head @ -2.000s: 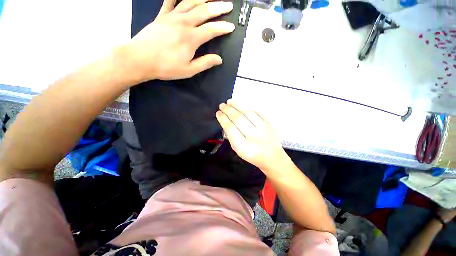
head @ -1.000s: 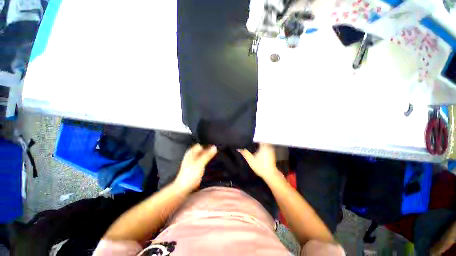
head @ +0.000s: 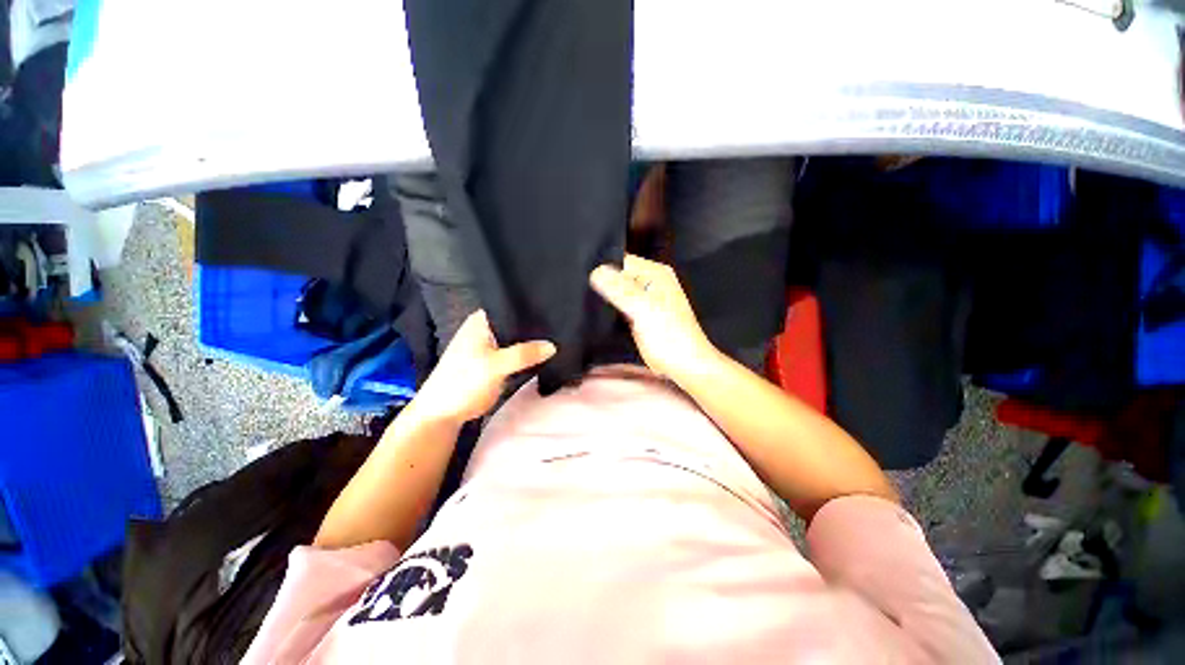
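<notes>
A long black garment panel [head: 546,143] runs from the top of the picture over the table's front edge and down to my lap. My left hand [head: 484,370] holds the left side of its lower end, with the thumb on top. My right hand [head: 646,305] grips its right edge a little higher, with thumb and fingertips. The cloth between the hands is creased, and its lower tip lies against my shirt. The fingers under the cloth are hidden.
The white table [head: 286,91] has a front edge with a pale marked strip [head: 988,117]. Blue bins with dark cloth [head: 260,312] stand below at left, another blue bin [head: 72,455] farther left. Dark cloth [head: 890,351] hangs at right beside a red thing [head: 799,353]. Black cloth [head: 234,520] lies lower left.
My left hand has come off the table to the panel's lower end, and my right hand now grips its edge. The view has tilted down, so the machine parts and scissors are out of sight.
</notes>
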